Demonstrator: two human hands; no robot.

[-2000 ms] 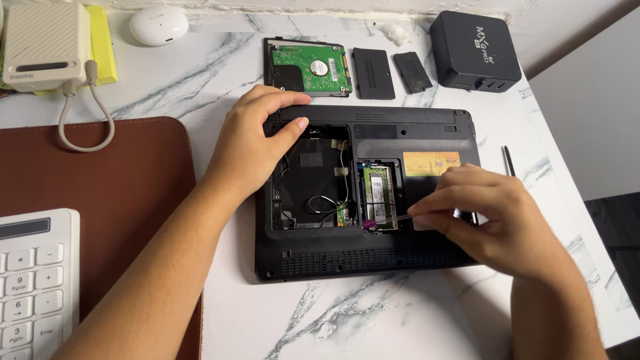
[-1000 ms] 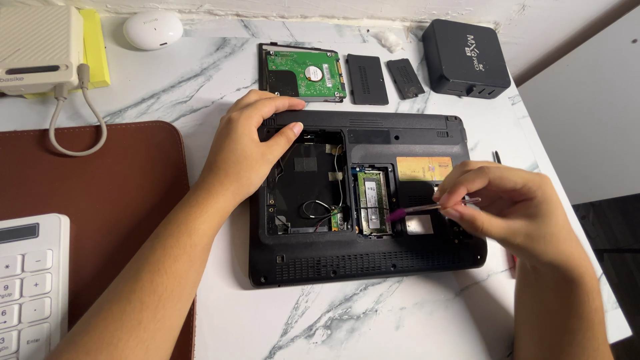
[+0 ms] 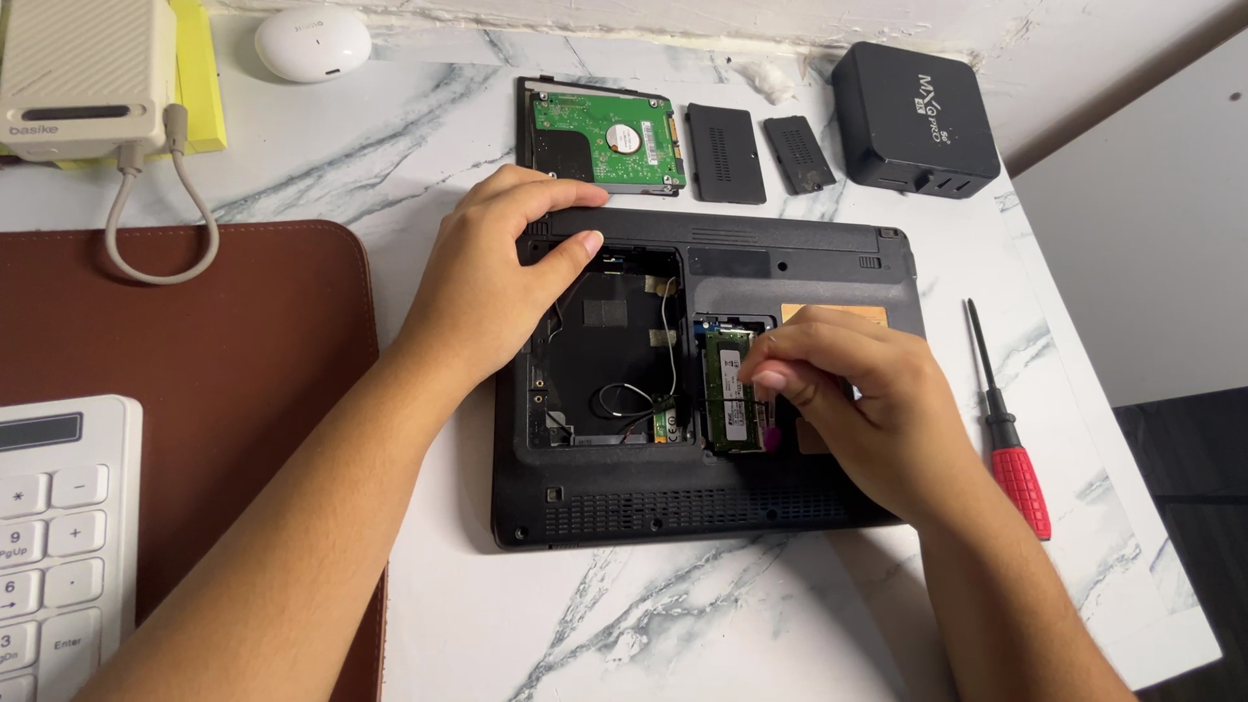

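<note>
A black laptop (image 3: 604,492) lies bottom up, its drive bay and memory bay uncovered. My left hand (image 3: 507,258) rests on its upper left edge, thumb and index finger apart, holding nothing. My right hand (image 3: 848,390) is over the memory bay, fingertips pinched on a thin tool with a purple tip (image 3: 772,439), most of it hidden by the fingers. That tip is at the right edge of the green memory module (image 3: 730,390); whether it touches is unclear. Behind the laptop lie a hard drive with a green circuit board (image 3: 595,136) and two black cover plates (image 3: 726,156) (image 3: 798,154).
A red-handled screwdriver (image 3: 1019,478) lies right of the laptop. At the back right stands a black TV box (image 3: 916,122). On the left are a brown desk mat (image 3: 195,341), a white calculator (image 3: 73,546), a cream device with a cable (image 3: 88,78) and a white earbud case (image 3: 313,45).
My right hand has shifted left over the memory bay, and the purple tip now points down beside the module. My left hand has stayed on the laptop's edge. The screwdriver shows more fully.
</note>
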